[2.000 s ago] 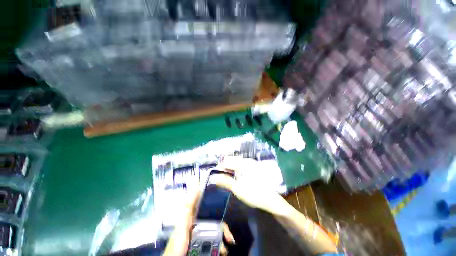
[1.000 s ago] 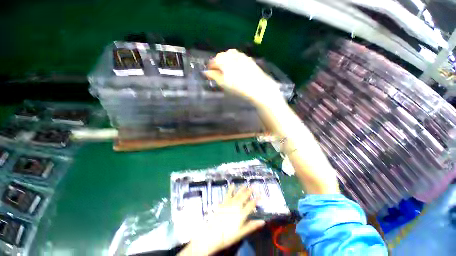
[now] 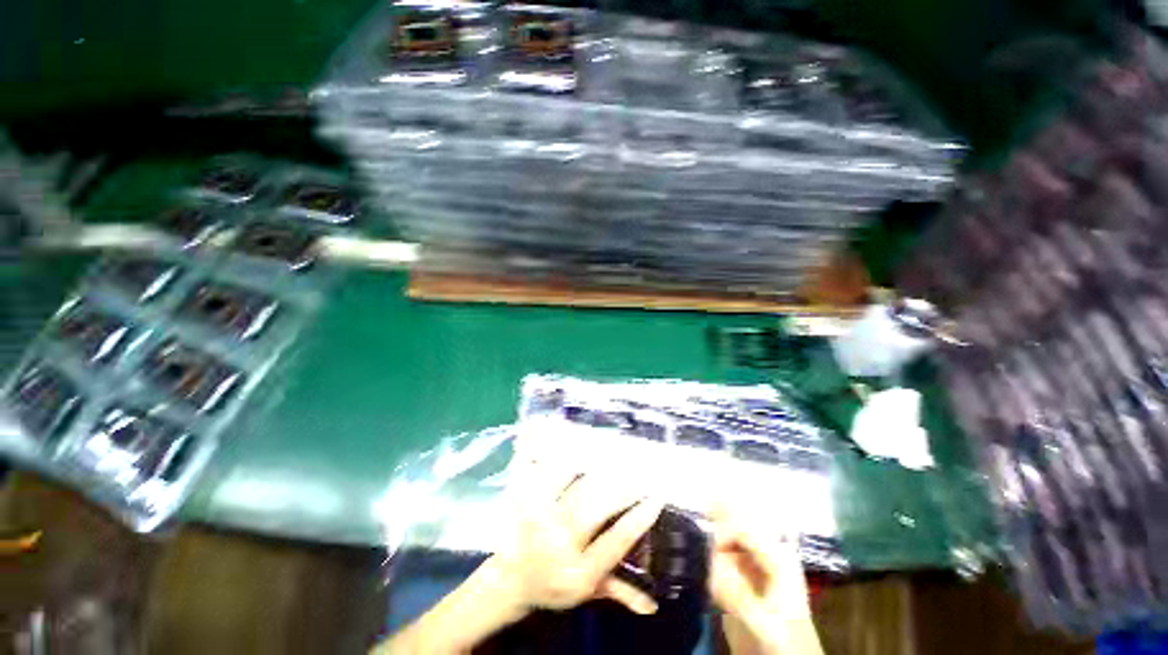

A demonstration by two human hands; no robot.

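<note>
A small dark phone part, blurred, is held at the bench's front edge. My left hand has its thumb and fingers at the part's left side. My right hand has its fingertips at the part's right edge. The part's lower end merges with the dark background. A clear blister tray lies on the green mat just beyond my hands, washed out by glare, with dark-edged panels in its far row.
A tall stack of clear trays stands on a wooden board. Part trays lie left. A white bottle, white cloth and small black frames are right of centre. A purplish-brown stack leans far right.
My right hand has come down from the back stack to the bench edge. My left hand has left the tray surface, and both hands now meet at the dark part. The view has shifted.
</note>
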